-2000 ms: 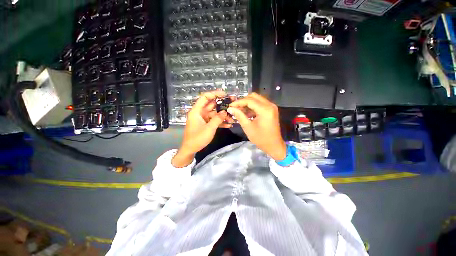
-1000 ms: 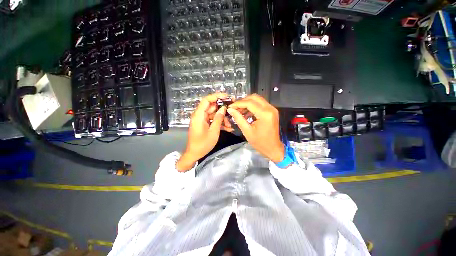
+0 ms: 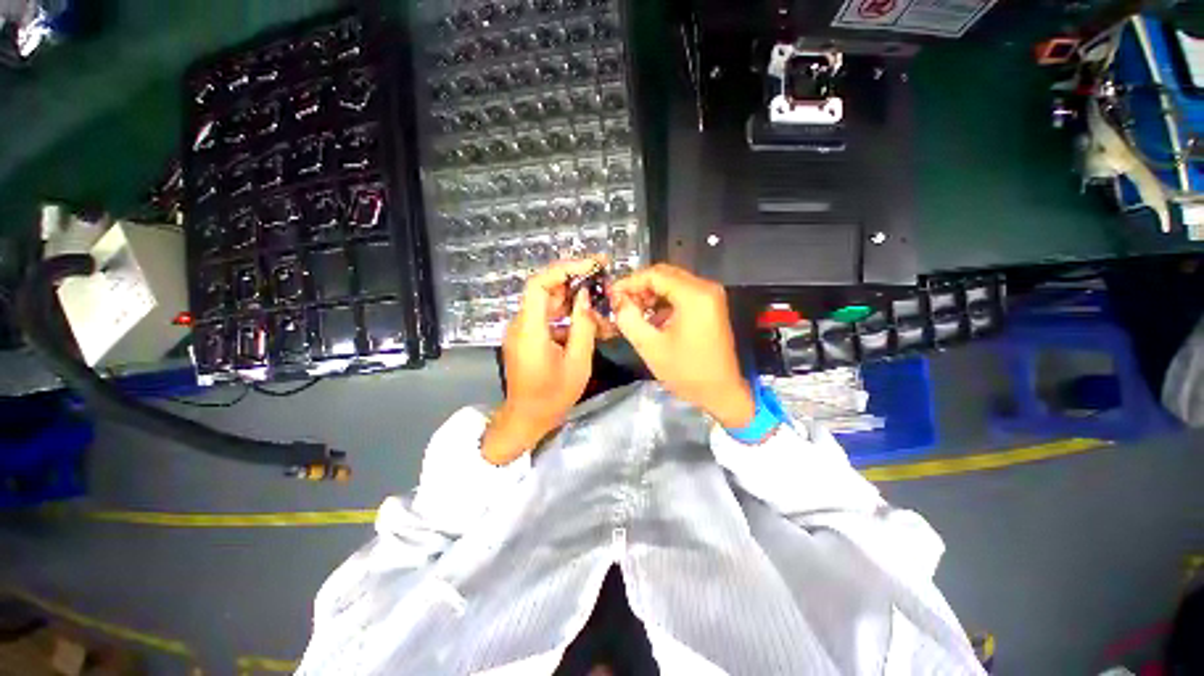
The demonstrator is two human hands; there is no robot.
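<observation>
A small black module (image 3: 593,285) is held between both hands, just in front of the near edge of the clear blister tray (image 3: 531,145). My left hand (image 3: 544,346) grips it from the left with thumb and fingers. My right hand (image 3: 680,333), with a blue wristband, has its thumb and fingertips pinched together at the module's right side. Whether a second small part is in the right fingertips is too small to tell. The fingers partly hide the module.
A black blister tray (image 3: 293,211) with dark parts lies left, beside a white box (image 3: 126,291) and a black hose (image 3: 172,429). The black machine (image 3: 795,240) with a silver-white nest (image 3: 805,86) stands right. A narrow black strip (image 3: 911,324) and blue bin (image 3: 903,409) are near the edge.
The camera view has shifted slightly, so the trays and machine sit a little lower and the machine further left. Both hands stay together at the module, with small finger movements.
</observation>
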